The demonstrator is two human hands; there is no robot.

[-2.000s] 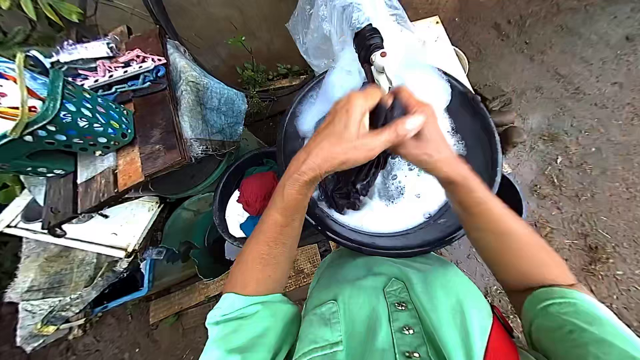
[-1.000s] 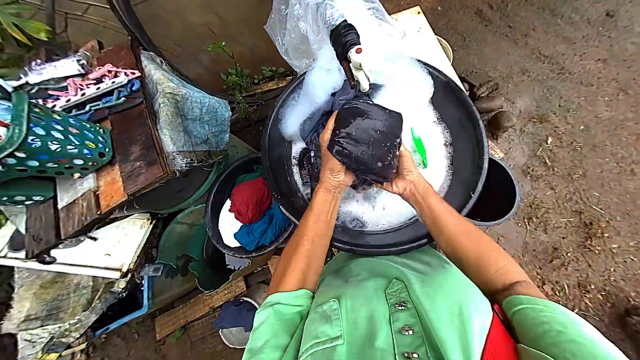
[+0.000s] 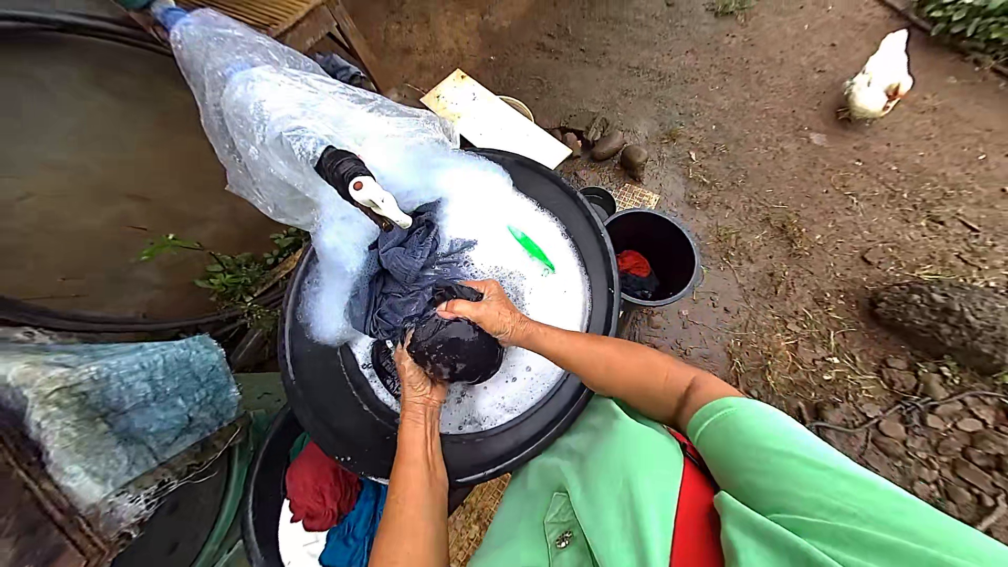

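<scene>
A wet black cloth (image 3: 455,346) is bunched between my two hands over a wide black basin (image 3: 600,260) of sudsy water. My left hand (image 3: 419,376) grips its lower left side. From the upper right, my right hand (image 3: 490,311) holds it with the thumb on top. Dark blue-grey fabric (image 3: 402,272) lies in the suds just above the cloth, below a white faucet (image 3: 379,201) wrapped in black at its base. A green brush or similar plastic item (image 3: 531,248) rests in the foam to the right.
A black bucket (image 3: 697,272) with red and dark cloth stands to the right. Another tub (image 3: 260,488) at lower left holds red and blue clothes. Clear plastic sheeting (image 3: 276,118) hangs behind the faucet. A white board (image 3: 496,118), stones (image 3: 608,146) and a white chicken (image 3: 880,77) are farther back.
The view has swung right, bringing the chicken and the bucket's contents into sight. My right hand has shifted to the upper side of the bunched black cloth.
</scene>
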